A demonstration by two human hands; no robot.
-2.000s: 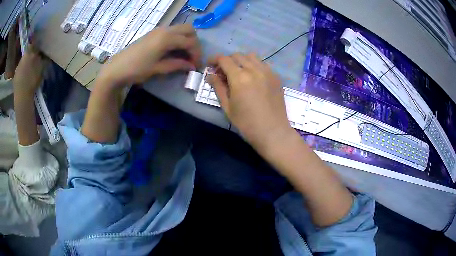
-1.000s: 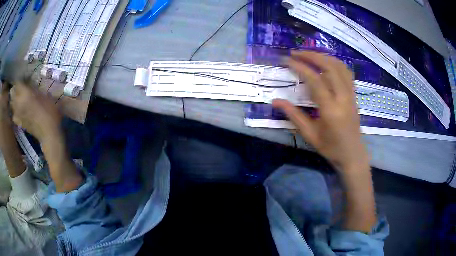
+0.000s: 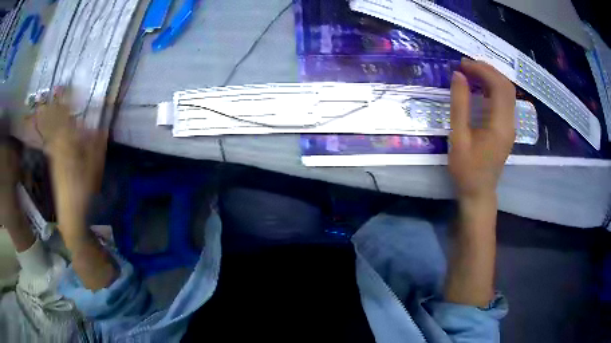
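A white lamp housing (image 3: 268, 110) lies flat across the table and the purple poster sheet (image 3: 342, 57). Its small white end piece (image 3: 164, 114) is at the left, and its LED board (image 3: 526, 124) is at the right end. A thin black lead curves along the channel. My right hand (image 3: 484, 127) is over the LED end, fingers bent; its contact with the housing cannot be told. My left hand (image 3: 65, 137) is blurred at the far left, at the near ends of a row of lamp housings (image 3: 84, 53); what it holds is hidden.
A second lamp (image 3: 462, 40) lies slanted on the poster's far side. Blue pieces (image 3: 173, 25) lie beyond the housing on the table (image 3: 214, 53). Another person's forearm (image 3: 17, 214) is at the far left. A blue stool (image 3: 157, 221) stands below the table edge.
My left hand has moved from the housing's end piece to the row at the left. My right hand has moved along the housing to its LED end. The view has shifted.
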